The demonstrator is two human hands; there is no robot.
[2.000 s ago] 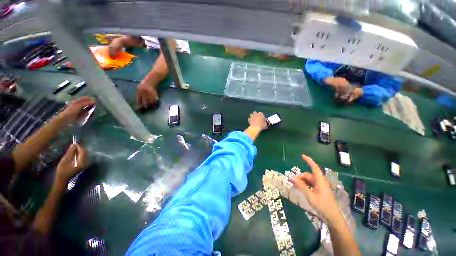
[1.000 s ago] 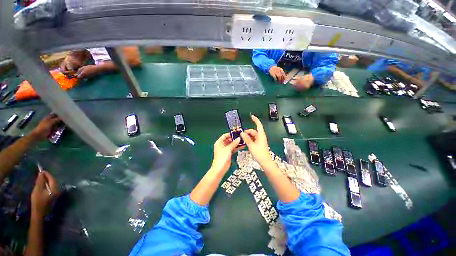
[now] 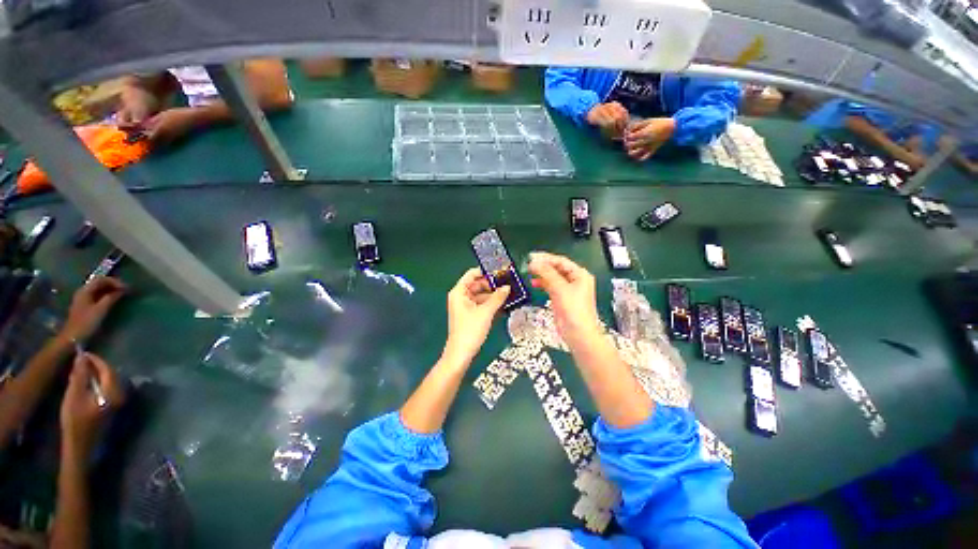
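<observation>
My left hand (image 3: 472,311) holds an unfinished keypad phone (image 3: 497,264), black with a pale label area, tilted above the bench in front of me. My right hand (image 3: 563,292) is just right of the phone, not touching it, thumb and fingers close together. A tiny pale speck seems to show at its fingertips, too small to tell if it is held. Strips of adhesive parts (image 3: 560,410) with small dark marks fan out below the hands. A crumpled whitish heap of backing paper (image 3: 649,359) lies partly behind my right forearm.
Waiting phones (image 3: 732,324) lie in a row at right, beside a single strip (image 3: 850,384). Single phones (image 3: 615,248) lie across the bench. Clear film (image 3: 311,386) lies at left. A compartment tray (image 3: 483,145) and a metal post (image 3: 129,204) stand beyond. Other workers' hands (image 3: 94,391) are at left.
My left hand reached out to a phone two seconds ago, then both hands were on a phone. Now my right hand has come off it to the right; my left still holds it.
</observation>
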